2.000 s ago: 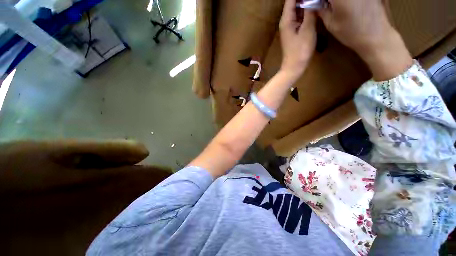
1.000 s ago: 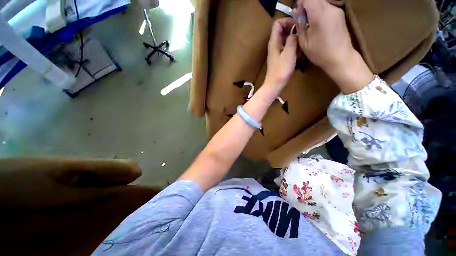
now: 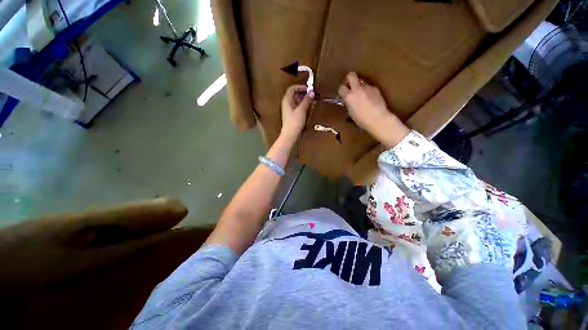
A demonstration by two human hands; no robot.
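A tan coat (image 3: 400, 48) hangs in front of me with its front opening running down the middle. A white toggle cord (image 3: 309, 76) with a black triangle patch (image 3: 291, 68) lies on its left panel. My left hand (image 3: 296, 109) pinches the lower end of this cord at the coat's opening. My right hand (image 3: 364, 103), in a floral sleeve cover, is shut on a small pale narrow thing (image 3: 333, 100) pointing at my left hand; I cannot tell whether it is a cord or a tool. Another white cord (image 3: 326, 129) with a black triangle lies below, between the hands.
More brown cloth (image 3: 97, 258) is at lower left. A wheeled stand base (image 3: 183, 44) is on the grey-green floor. A blue-edged table (image 3: 61, 32) and a flat board (image 3: 106, 87) are at upper left. A fan (image 3: 556, 58) stands at upper right, and a thin dark pole (image 3: 293, 187) is below the coat.
Both hands have moved down the coat front to a lower toggle and are slightly apart. More of the upper coat shows, and the coat sits further left in view.
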